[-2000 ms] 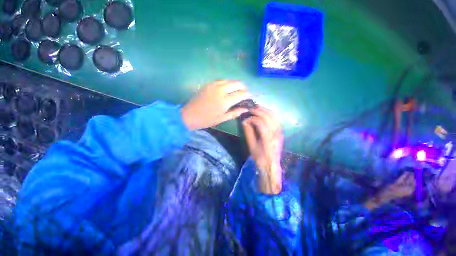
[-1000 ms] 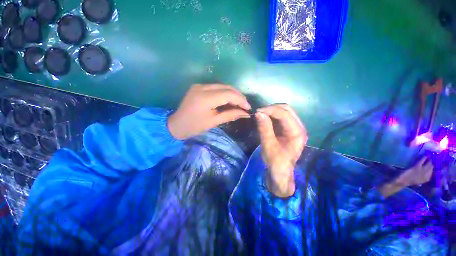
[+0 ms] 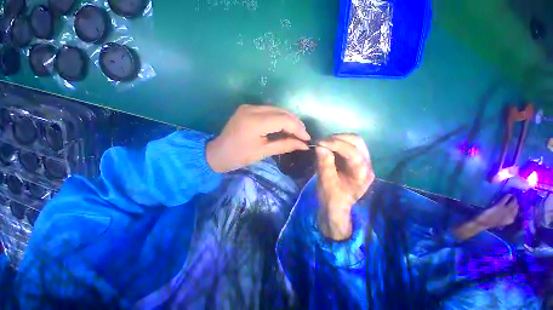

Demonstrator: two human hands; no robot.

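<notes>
My left hand (image 3: 258, 138) and my right hand (image 3: 344, 162) are bare and meet at the fingertips over the near edge of the green table. A thin silvery pin (image 3: 313, 145) barely shows between the pinched thumbs and fingers of both hands. The fingers hide most of it. The area below the fingertips is dark, and I cannot tell whether a part is there. A deep blue bin (image 3: 411, 42) beyond my right hand holds a heap of thin silver pins (image 3: 368, 30).
Round black housings (image 3: 119, 62) on clear film lie at the table's far left. Clear trays (image 3: 30, 160) with round pockets sit below them. Small clear specks (image 3: 270, 43) lie mid-table. At right are a neighbour's hand (image 3: 502, 212), an orange fixture (image 3: 516, 136) and pink-purple lights.
Two seconds ago my hands held a small dark part; it no longer shows, and a thin pin shows between the fingertips. The bin now appears farther right in view.
</notes>
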